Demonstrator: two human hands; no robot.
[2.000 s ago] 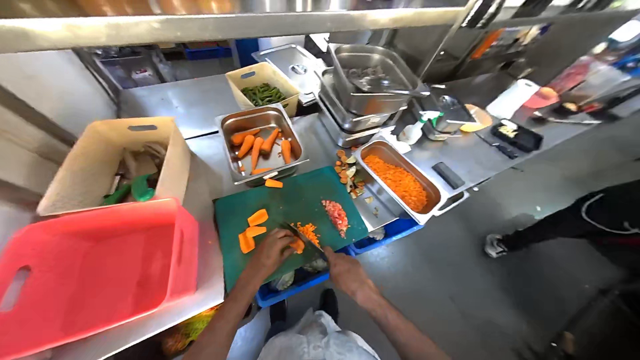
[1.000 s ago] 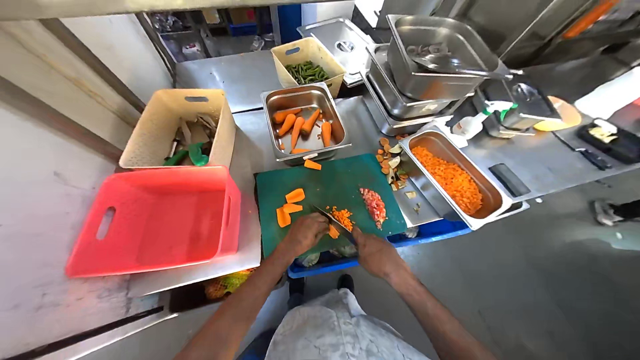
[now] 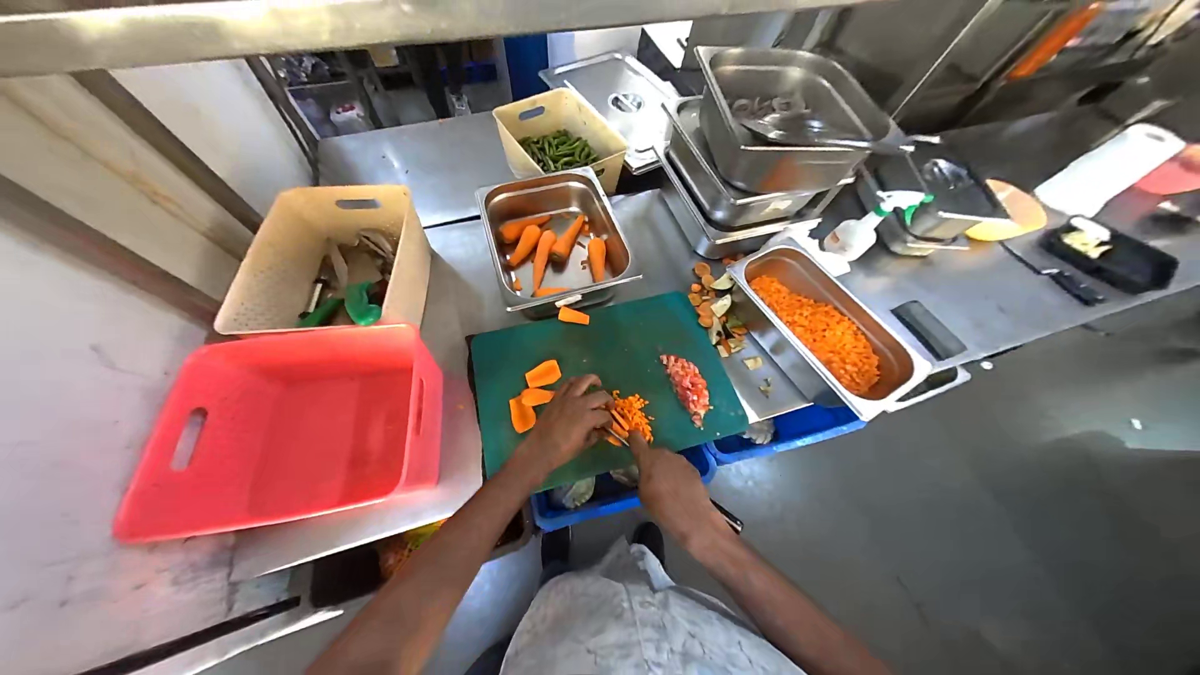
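On a green cutting board, my left hand rests with bent fingers at the left edge of a small pile of diced carrot. My right hand is closed around a kitchen knife; its blade lies among the dice and the dark handle end shows below the palm. Flat carrot slabs lie left of my left hand, and one more piece is at the board's top edge. A heap of chopped pink-red food sits to the right.
Behind the board stands a steel pan of whole carrots; to the right, a long pan of diced carrot beside peelings. A red tub and cream bin are left. Stacked steel pans and a spray bottle stand behind.
Both hands stay at the small carrot pile on the board, the knife still in my right hand. The view has shifted between frames.
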